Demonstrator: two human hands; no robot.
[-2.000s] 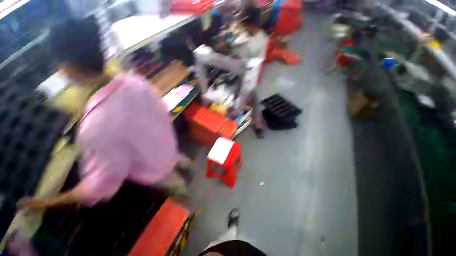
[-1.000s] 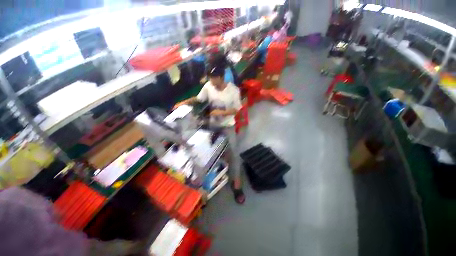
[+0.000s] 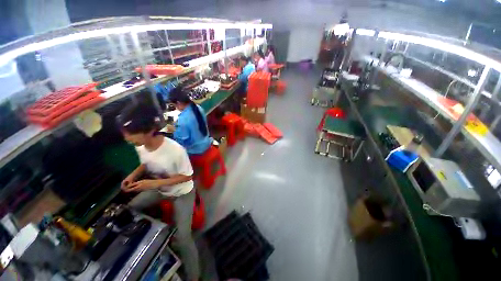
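Neither of my hands is in view. Nearest in front of me, at the lower left, is a cart or machine top with silver-grey and dark parts and a yellow piece. Beside it a person in a white shirt sits with both hands together at the fingertips; what is held is too small to tell. Black gridded trays lie stacked askew on the floor at the bottom centre.
A person in blue sits on a red stool. Stacked orange-red trays stand farther along the left. On the right are an open carton, a green-topped trolley, a blue bin and a grey box-shaped machine.
The view has moved forward along the aisle. The person in pink is out of view. The person in white is nearer and now has both hands together. The black trays are nearer.
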